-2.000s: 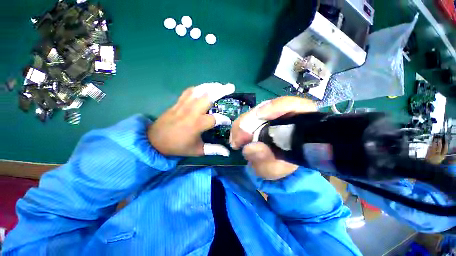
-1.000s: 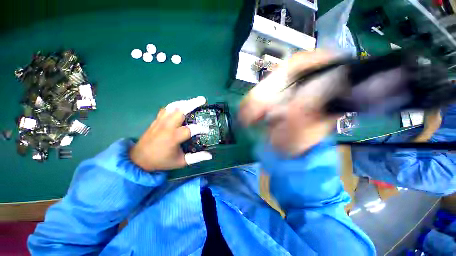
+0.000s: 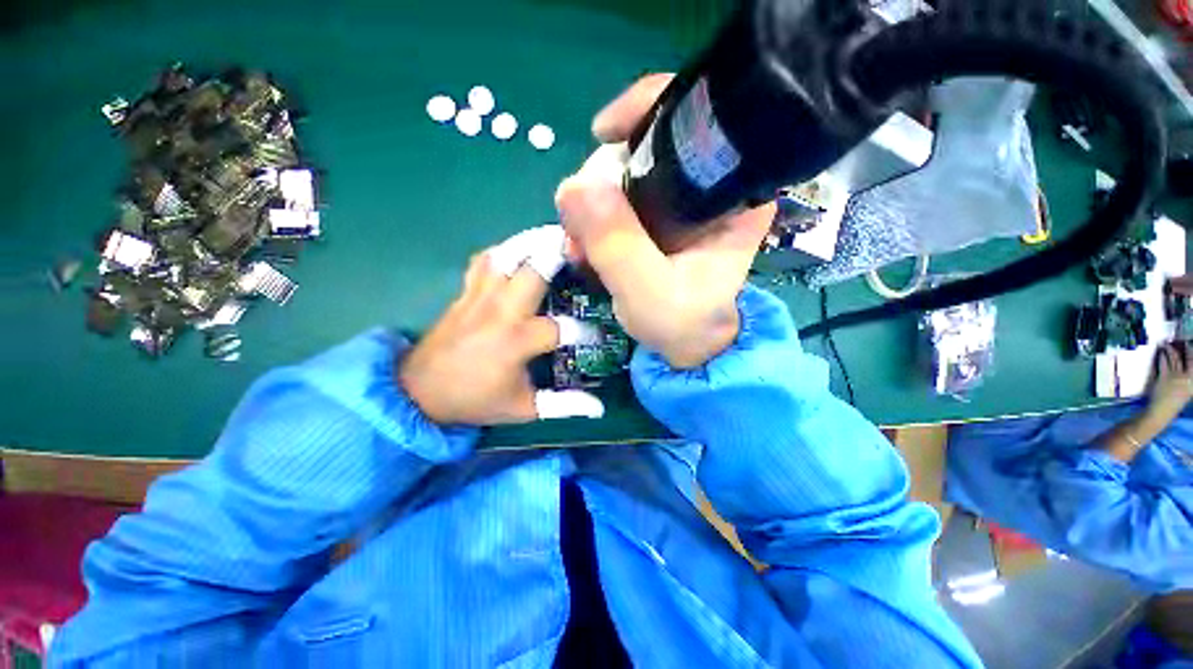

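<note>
The black housing with its green circuit board [image 3: 599, 350] lies on the green mat in front of me, partly covered by both hands. My left hand [image 3: 491, 337] holds it from the left, with white finger cots on the fingertips at its top, middle and bottom. My right hand [image 3: 667, 255] grips the thick black electric screwdriver [image 3: 733, 118] over the upper part of the housing. The screwdriver leans away to the upper right. Its tip is hidden behind my hands, so I cannot tell if it touches a screw.
A pile of metal clips [image 3: 209, 209] lies at the left. Several white discs [image 3: 504, 126] lie beyond my hands. The screw feeder [image 3: 890, 154], a bubble-wrap bag [image 3: 962, 177] and a clear bag of parts [image 3: 959, 346] are at the right. Another person's arm [image 3: 1112, 457] shows at far right.
My right hand and the screwdriver have swung from the right side in to the housing's upper part, and the screwdriver now stands steeper. My left hand keeps its hold on the housing.
</note>
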